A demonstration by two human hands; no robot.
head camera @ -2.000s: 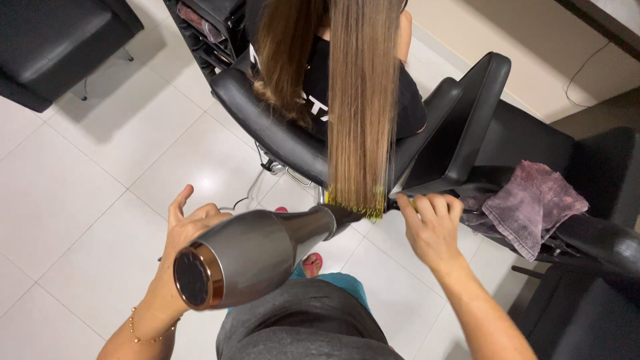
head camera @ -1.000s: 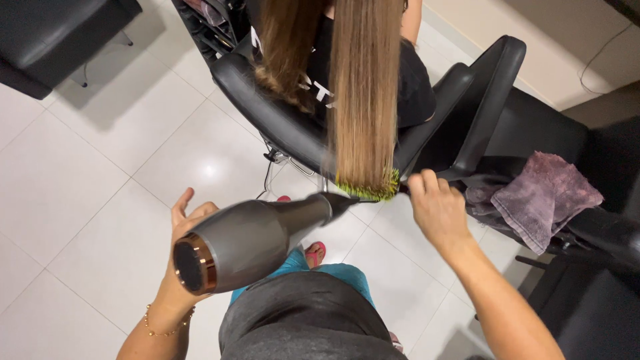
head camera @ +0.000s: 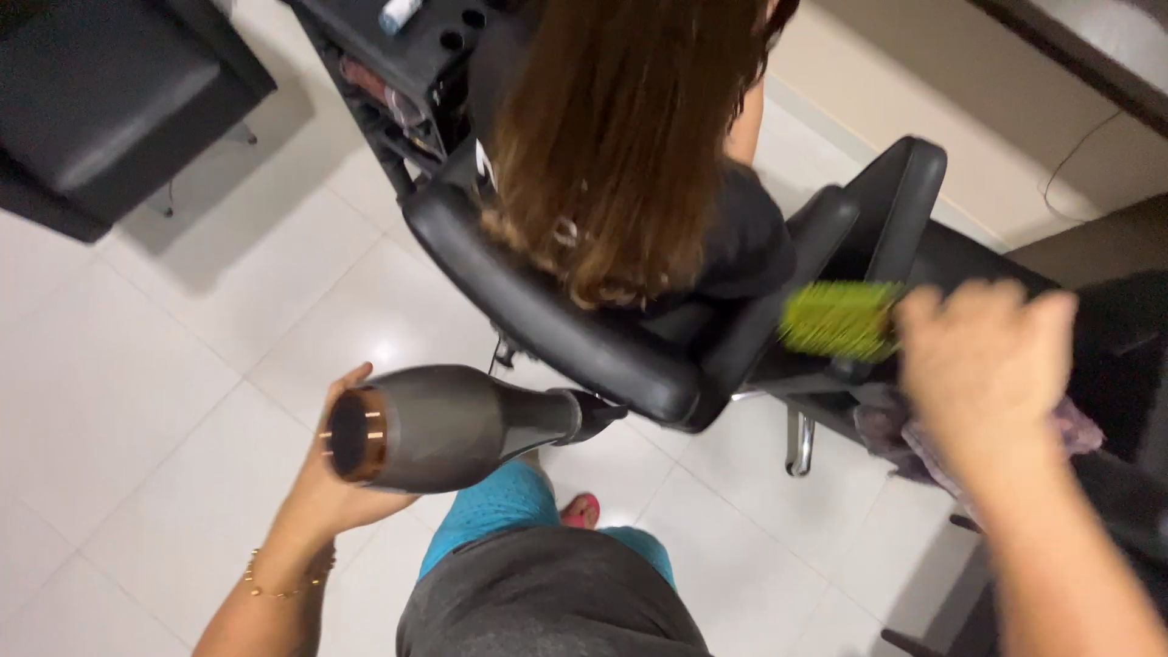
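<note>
My left hand (head camera: 342,484) is shut on a grey hair dryer (head camera: 447,429) with a copper-coloured rear ring; the dryer's body hides most of the grip. Its nozzle points right, beside the lower edge of a black salon chair's backrest (head camera: 557,319). In my right hand (head camera: 985,356) is a round hairbrush with green bristles (head camera: 839,319), blurred, off to the right of the chair and apart from the hair. Long brown hair (head camera: 620,155) of a seated person hangs loose down their back, its lighter ends lying near the top of the backrest.
A black trolley (head camera: 365,46) with holes and compartments stands left of the seated person. A black armchair (head camera: 119,100) is at the upper left. At right, a stained cloth (head camera: 1077,429) lies on black furniture, partly behind my right arm. A thin cable (head camera: 1058,173) hangs by the wall.
The brush was at the ends of a stretched section of hair; now it is clear of the hair, further right with my right hand. The section has dropped against the person's back.
</note>
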